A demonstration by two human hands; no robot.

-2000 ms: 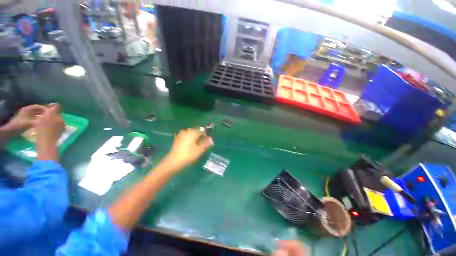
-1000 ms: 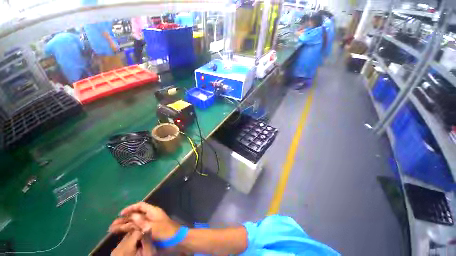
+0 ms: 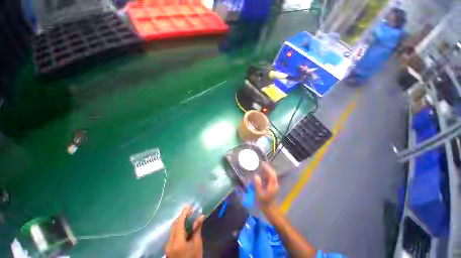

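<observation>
A dark fan (image 3: 234, 162) with a round white patch in its middle is near the bench's front edge, beside the tan pot (image 3: 254, 125). My right hand (image 3: 268, 186) is blurred at the fan's lower right side; whether it grips the fan cannot be told. My left hand (image 3: 186, 237) is at the bench edge, lower left of the fan, fingers bent upward. Something small and dark shows between its fingers, too blurred to name. A clear box with a row of small parts (image 3: 147, 163) lies on the green mat (image 3: 116, 116).
A solder spool (image 3: 48, 235) is at lower left, its wire running toward the clear box. Small parts (image 3: 77, 141) lie left. The iron's cream handle (image 3: 278, 74) is by the blue unit (image 3: 316, 63). Black (image 3: 83, 43) and red-orange trays (image 3: 174, 19) are behind. An aisle is right.
The view has swung and moved closer. My hands, together one second ago, are now apart. The fan now shows a white round patch and sits nearer the bench edge.
</observation>
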